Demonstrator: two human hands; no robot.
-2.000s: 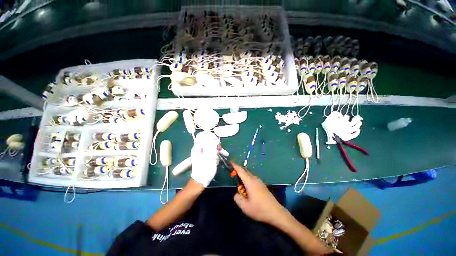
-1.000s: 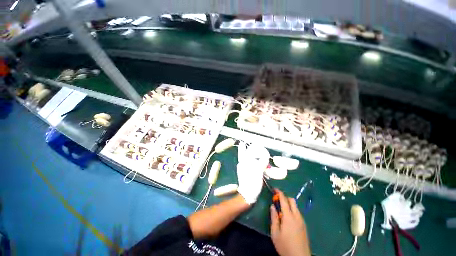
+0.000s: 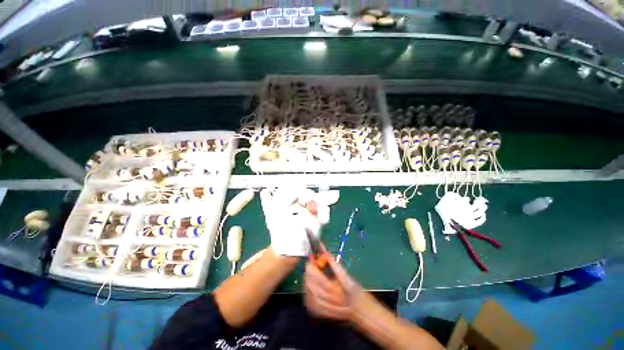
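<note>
My left hand [image 3: 291,222], in a white glove, is at the middle of the bench among white rounded covers [image 3: 328,197]. Reddish fingertips show at its right side; what it holds is too blurred to tell. My bare right hand [image 3: 330,290] grips orange-and-black pliers [image 3: 320,257], their dark jaws pointing up against the glove. Cream oval bodies [image 3: 235,243] with cord loops lie left of the glove, one partly hidden by my left wrist.
A divided white tray [image 3: 61,256] of banded cores is at left. A deeper pale bin [image 3: 328,166] and rows of corded cores [image 3: 448,147] are behind. At right are small white bits [image 3: 391,200], another cream body [image 3: 414,235], a spare glove [image 3: 464,210], red-handled pliers [image 3: 475,251] and a clear bottle [image 3: 537,205].
The head view swung left and came back, now showing more of the far line. My gloved hand now covers more of the white covers. The pliers stay in my right hand, near the glove.
</note>
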